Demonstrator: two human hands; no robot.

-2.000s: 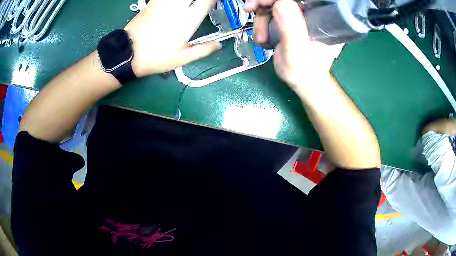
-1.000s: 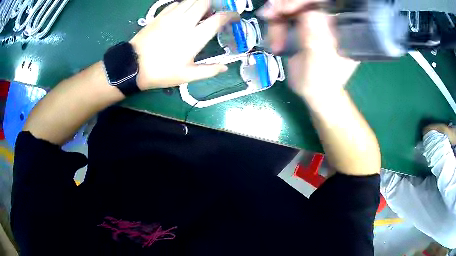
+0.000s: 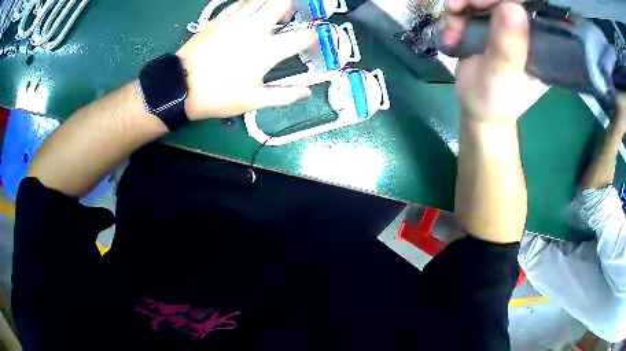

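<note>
Several white U-shaped units (image 3: 282,139) with blue inserts (image 3: 359,94) lie side by side on the green bench, heads to the right. My left hand (image 3: 237,62), with a black watch on the wrist, lies over their loops with fingers spread; its fingertips touch or cover the units, and whether it grips one is unclear. My right hand (image 3: 495,68) is shut on the thick grey electric screwdriver (image 3: 566,55), right of the units, by the screw feeder (image 3: 427,27). The driver tip is hidden or blurred near the feeder.
Stacked white loops (image 3: 51,20) lie at the far left of the green bench (image 3: 405,161). Another person's sleeve (image 3: 583,264) and forearm are at the right edge. A white strip (image 3: 594,110) shows behind the screwdriver. A thin dark cord hangs over the front bench edge.
My right hand has moved right with the screwdriver, away from the units, to the feeder, which now shows. My left hand stays over the units. The other person's forearm has reached further up.
</note>
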